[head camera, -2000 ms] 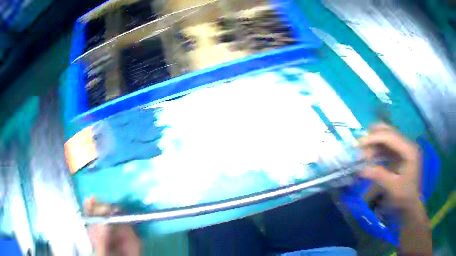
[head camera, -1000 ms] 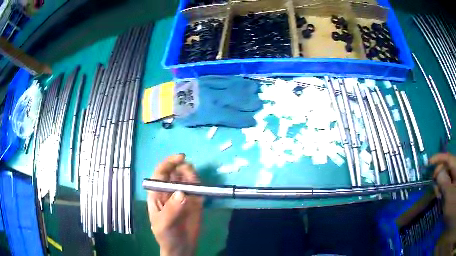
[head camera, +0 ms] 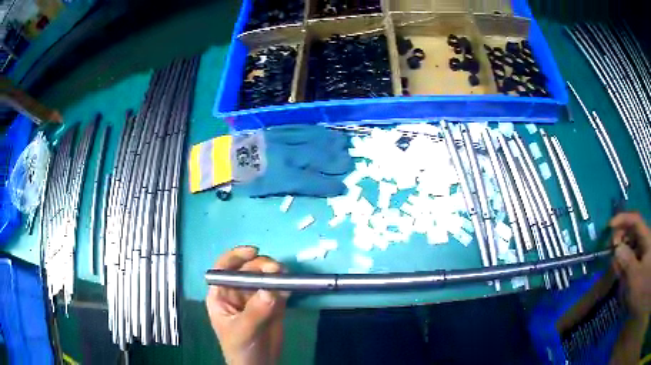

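My bare left hand (head camera: 248, 303) is closed around the thick left end of a long silver jointed tube (head camera: 385, 279), thumb in front. The tube lies level across the front edge of the bench, with dark joint lines along it. My right hand (head camera: 629, 246), near the right rim, pinches the thin right end; its fingertips are partly blurred. White pieces (head camera: 389, 189) lie in a loose pile behind the tube. Several short loose tubes (head camera: 525, 189) lie over and beside the pile's right part.
A blue tray (head camera: 385, 110) of black fittings stands at the back. A glove (head camera: 300, 160) lies before it. Stacks of tubes lie left (head camera: 146, 214) and far right (head camera: 621, 85). A blue crate (head camera: 546, 314) stands lower right, a clear bag (head camera: 30, 171) far left.
The blur of two seconds ago is gone. Both hands still hold the tube at its ends, now higher than at first. Since one second ago, the view has shifted slightly.
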